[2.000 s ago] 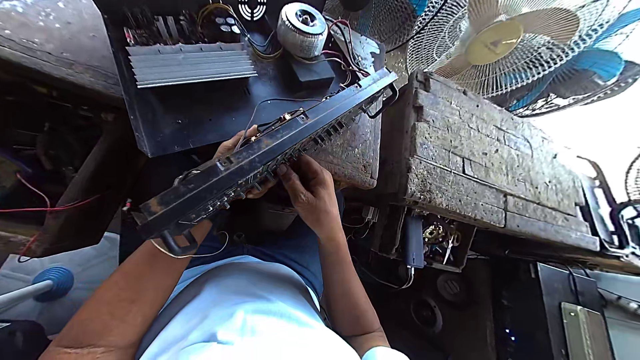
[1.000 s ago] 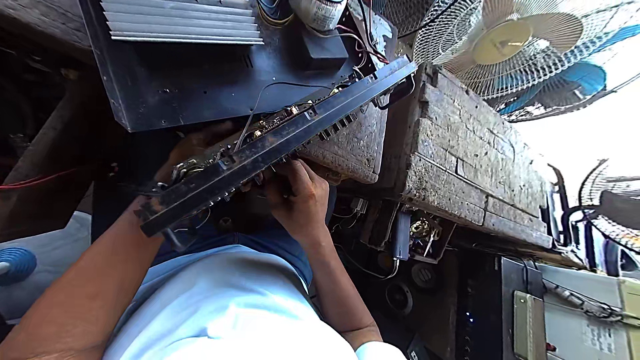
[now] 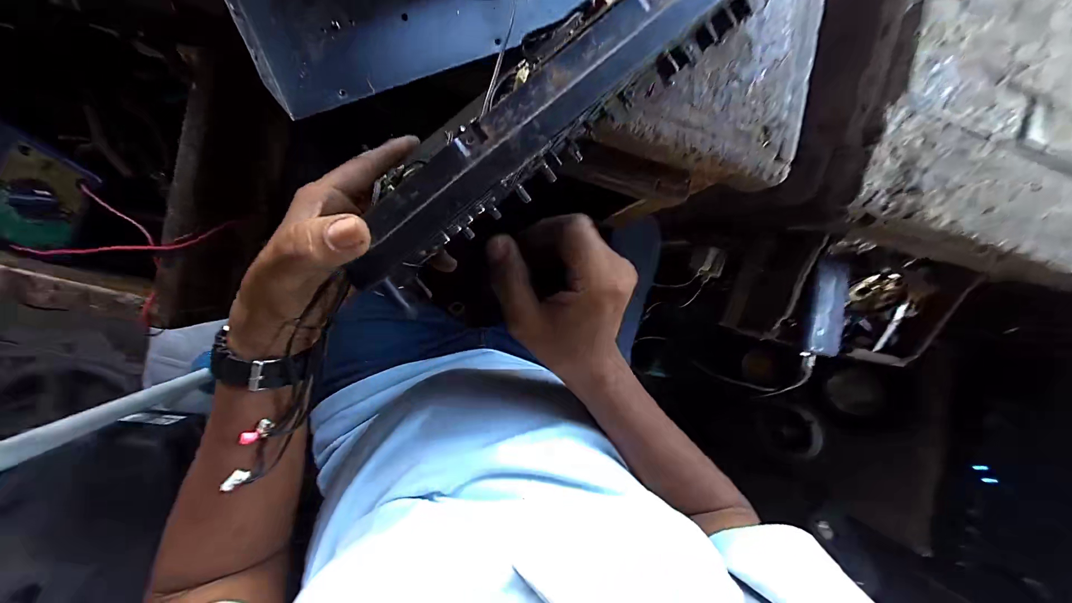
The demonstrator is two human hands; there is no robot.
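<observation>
A long black metal front panel of an electronic device [image 3: 502, 134] slants across the upper middle, its row of control shafts turned toward me. My left hand [image 3: 322, 226] grips its lower left end, thumb on the near side and fingers partly hidden behind. Thin dark wires with small connectors [image 3: 249, 437] hang over my left wrist beside a black watch strap. My right hand [image 3: 569, 289] is just below the shafts, its thumb and index finger curled; whether something small is between them cannot be told.
Above is a dark metal chassis plate [image 3: 377, 59]. A worn wooden bench [image 3: 963, 151] stands at the right, with an open box of small metal parts [image 3: 892, 306] under its edge. Red wires [image 3: 151, 247] run at the left, above a pale blue rod [image 3: 109, 414].
My left hand now shows at the panel's lower left end, its thumb in view. My right hand has come away from the panel's underside. The view has moved closer and lower.
</observation>
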